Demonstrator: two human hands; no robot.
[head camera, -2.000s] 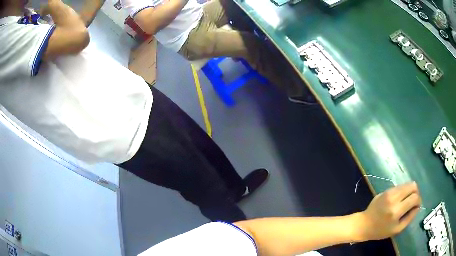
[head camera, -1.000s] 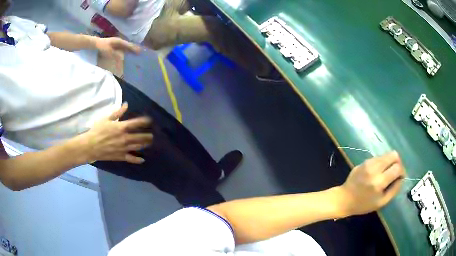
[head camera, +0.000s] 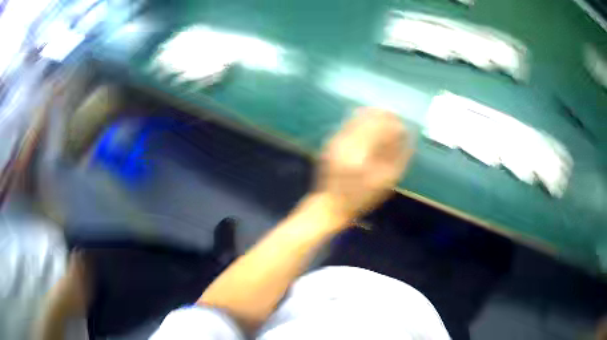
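Observation:
The picture is strongly blurred. My left hand (head camera: 366, 154) is closed, held over the bench's front edge. The thin solder wire seen in its fingers in the earlier frames is lost in the blur now. A pale bracket assembly (head camera: 496, 141) lies on the green mat just right of my left hand, apart from it. A second bracket assembly (head camera: 456, 43) lies behind it. A third pale bracket assembly (head camera: 216, 54) lies further left. My right hand is not in view.
The green bench mat (head camera: 326, 40) has a pale brown edge (head camera: 466, 216) running across the view. A blue stool (head camera: 126, 149) stands on the grey floor at the left. Part of a person, a blurred arm (head camera: 66, 292) and pale shirt, shows at the lower left edge.
The view has turned to the right, so the bench edge runs more level and the other person has slid towards the left edge. My left hand appears further left and higher, and everything is blurred.

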